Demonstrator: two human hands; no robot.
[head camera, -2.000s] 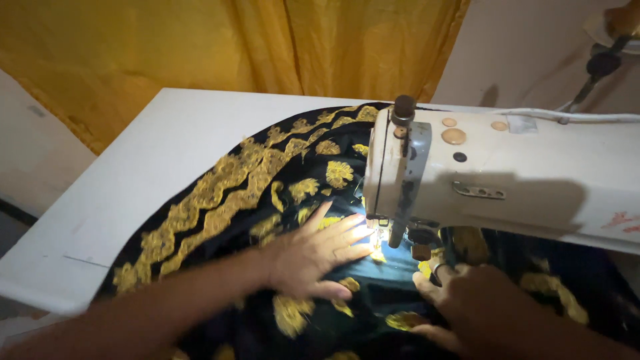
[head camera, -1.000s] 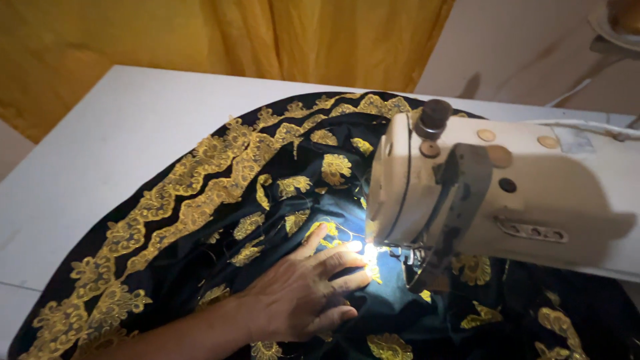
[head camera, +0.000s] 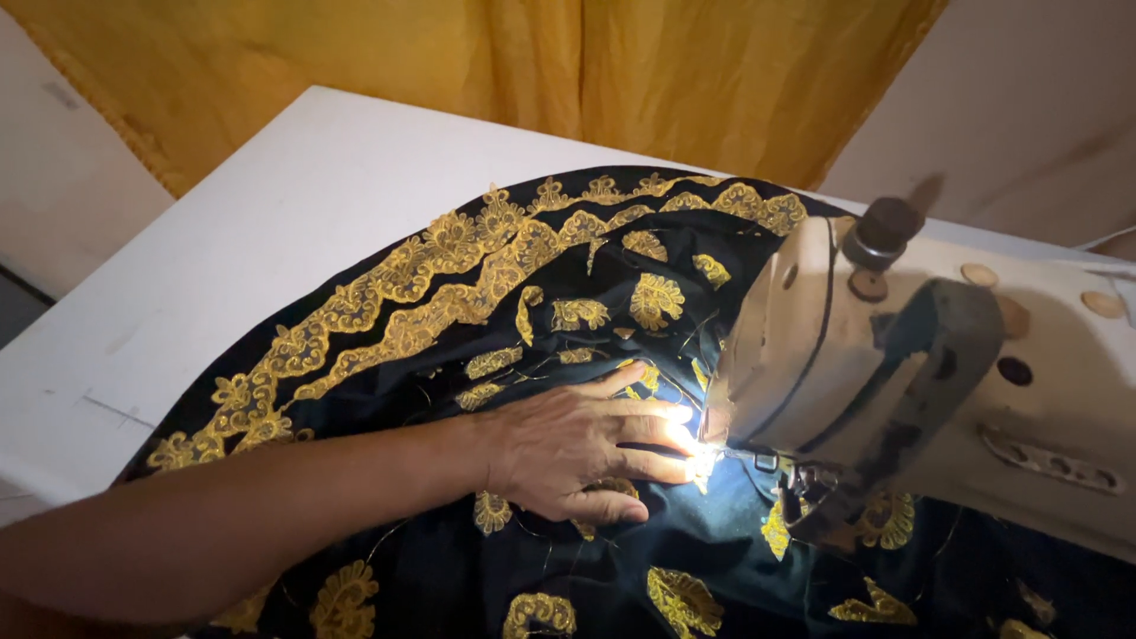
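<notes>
My left hand (head camera: 577, 448) lies palm down with spread fingers on a dark cloth (head camera: 426, 532). Its fingertips touch a small gold lace piece (head camera: 701, 470) in the bright light beneath the head of a sewing machine (head camera: 781, 355). Gold lace trim (head camera: 390, 284) runs in two scalloped bands along the cloth's curved edge. Several cut gold lace motifs, one leaf-shaped (head camera: 657, 300) and one fan-shaped (head camera: 683, 602), are spread over the cloth, with loose threads among them. The machine's head hides the needle area in part. My right hand is out of view.
The white tabletop (head camera: 204, 257) shows to the left and behind the cloth. A yellow curtain (head camera: 497, 80) hangs behind the table, in front of a pale wall (head camera: 1029, 106). The machine's arm extends to the right over the cloth.
Two seconds ago my right hand lay on the cloth right of the needle area; it has left the view. My left hand stays on the cloth beside the needle area. The view has shifted.
</notes>
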